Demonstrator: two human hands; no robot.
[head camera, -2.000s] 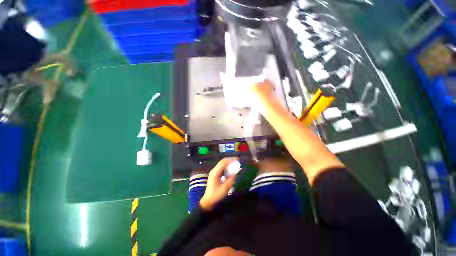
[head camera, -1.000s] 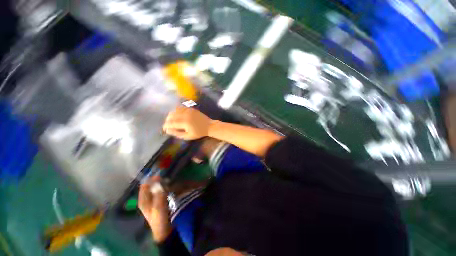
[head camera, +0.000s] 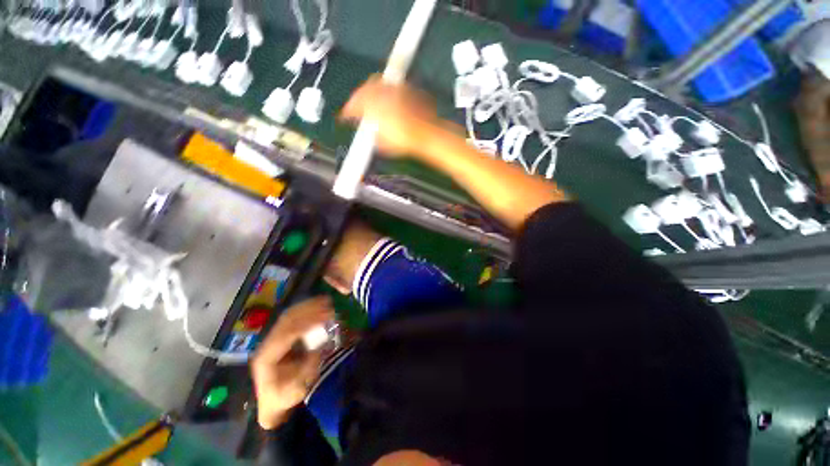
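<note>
My right hand (head camera: 393, 116) is over the white divider bar (head camera: 400, 50) on the conveyor. It is blurred, and I cannot tell if it grips the bar. My left hand (head camera: 284, 369) is in front of the press, closed around a small white piece (head camera: 318, 337), maybe an adapter or its connector. The whitish fixture (head camera: 141, 282) stands on the metal base plate (head camera: 214, 246). A thin white cord runs from it over the front edge, near my left hand. Whether an adapter sits in the fixture is unclear.
White corded adapters (head camera: 309, 105) lie in a row beyond the bar. Loose piles (head camera: 701, 164) lie on the other side. A red button (head camera: 258, 317) sits between green buttons (head camera: 293, 241). Yellow sensor posts (head camera: 232, 166) flank the plate. A person's arm shows far right.
The view has swung right towards the conveyor. My right hand has moved from the fixture, past the press's front corner, to the bar. My left hand stays near the press front with the white piece.
</note>
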